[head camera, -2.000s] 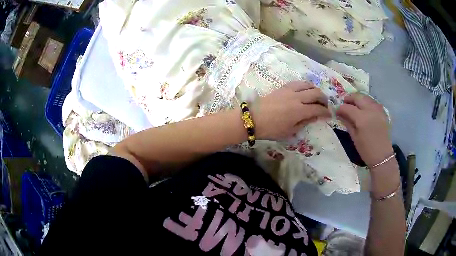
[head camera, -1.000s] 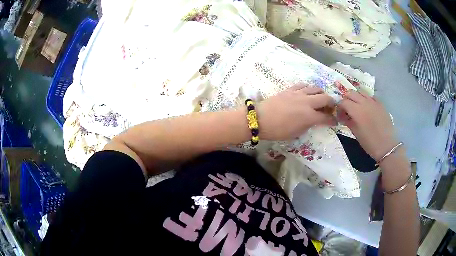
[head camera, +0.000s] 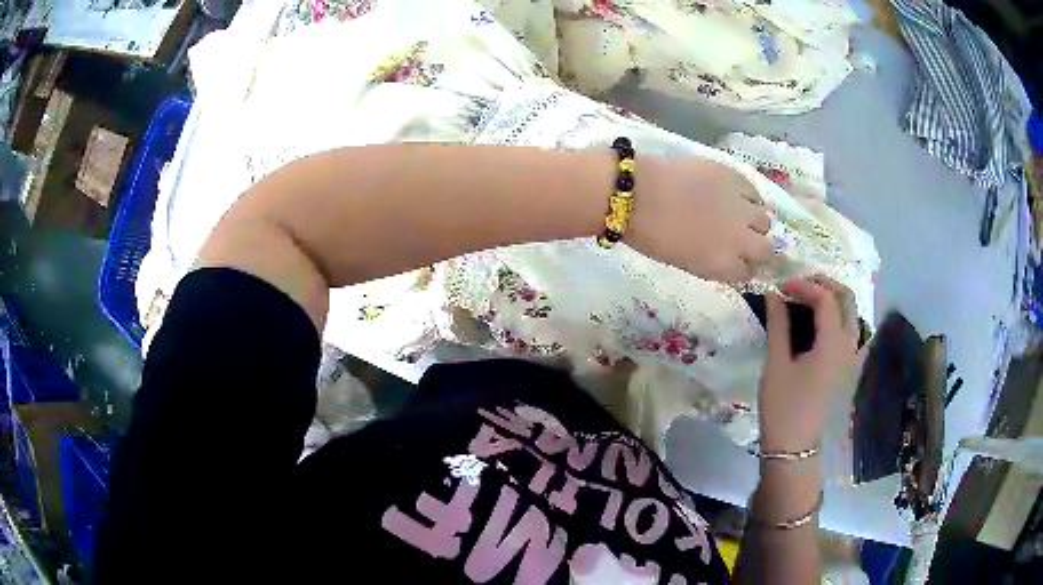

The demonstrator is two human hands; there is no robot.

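Note:
A cream floral dress [head camera: 641,309] with lace bands lies over the table, its narrower part over the black end of a sleeve board [head camera: 801,325]. My left hand [head camera: 698,219], with a black-and-gold bead bracelet, lies across the dress with its fingers curled on the cloth near the board's end. My right hand [head camera: 810,354], with two thin bangles, is just below it, thumb and fingertips pinching the cloth edge. The fingertips are small and partly blurred. A dark steam iron [head camera: 890,400] stands at the right, beside my right hand, not held.
More floral cloth [head camera: 709,51] lies at the table's far side. A grey-and-white striped cloth [head camera: 955,86] and a small dark tool [head camera: 988,217] are at the far right. A blue basket [head camera: 124,269] is at the left below the white table [head camera: 881,183].
My left forearm has swung up across the dress. My right hand has moved down and slightly left, turning more upright, and more of the iron now shows.

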